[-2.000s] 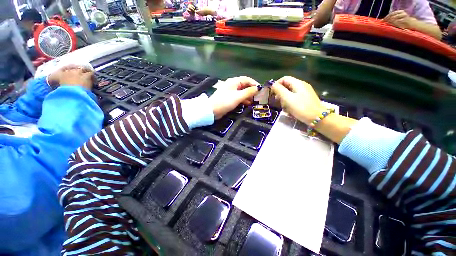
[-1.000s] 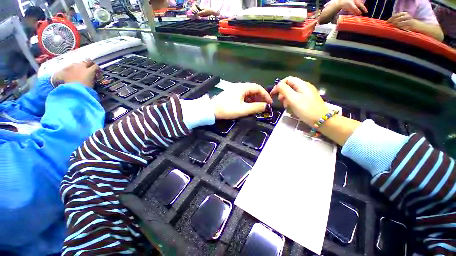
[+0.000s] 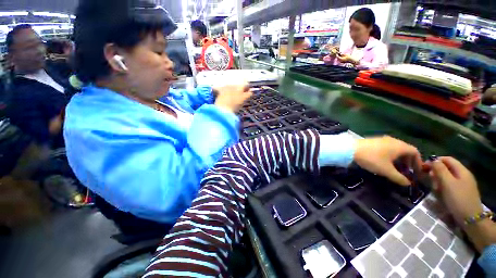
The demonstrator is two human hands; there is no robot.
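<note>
My left hand (image 3: 389,156) is at the right, its fingers curled around a small dark unit, mostly hidden and blurred. My right hand (image 3: 458,187) is beside it, fingertips close to the left ones; whether they grip anything is unclear. A black foam tray (image 3: 283,187) lies under both hands with glossy dark screens (image 3: 289,210) in its pockets. One screen (image 3: 323,259) near the front looks bright white. An adhesive sheet (image 3: 405,247) with grey rounded squares lies on the tray, below my right hand.
A person in a blue smock (image 3: 136,149) sits close at my left, one hand over a second black tray (image 3: 283,111). Red and white stacked trays (image 3: 419,89) stand at the back right. A red fan (image 3: 217,54) stands behind. Another person in pink (image 3: 370,54) is across the bench.
The view has swung left, so my hands and tray appear further right, and the neighbour shows fully. The sheet's grey squares now show clearly. My hands remain close together.
</note>
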